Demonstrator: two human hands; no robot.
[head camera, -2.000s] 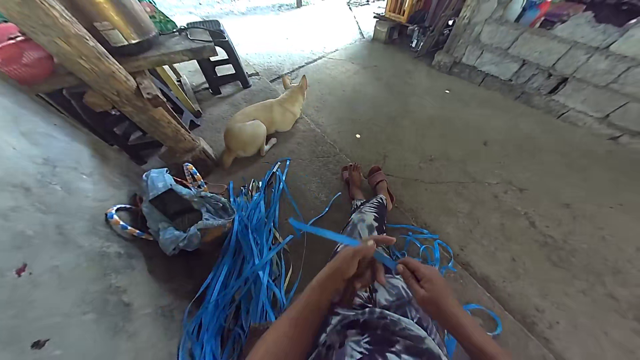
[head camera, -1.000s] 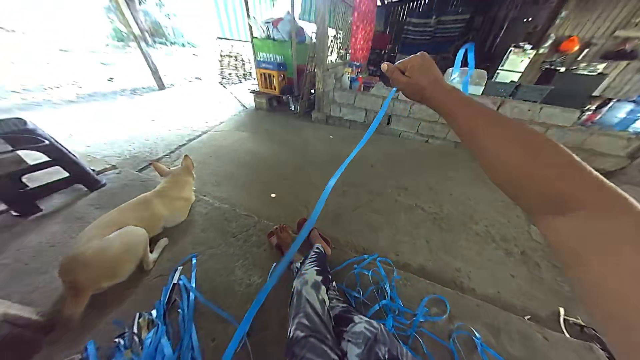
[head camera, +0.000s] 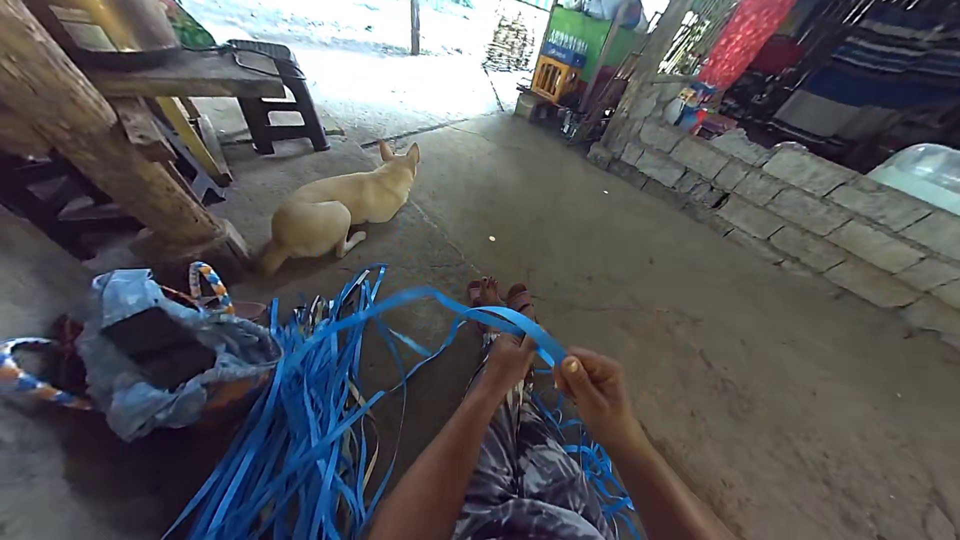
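A blue plastic strap arcs from a heap of blue straps up to my two hands, held above my lap. My right hand pinches the strap between thumb and fingers. Just left of it, my left hand is closed around the strap, its fingertips partly hidden. The heap of long blue plastic straps lies at my left side. More loose, curled straps lie on the floor to the right of my legs.
A woven basket lined with a plastic bag stands at the left. A tan dog lies ahead on the concrete floor. Beyond are a wooden post, a dark plastic stool and a low block wall at the right.
My right hand, raised high with the strap stretched below it one second ago, is now down beside my left hand over my lap. The view has swung back down and left.
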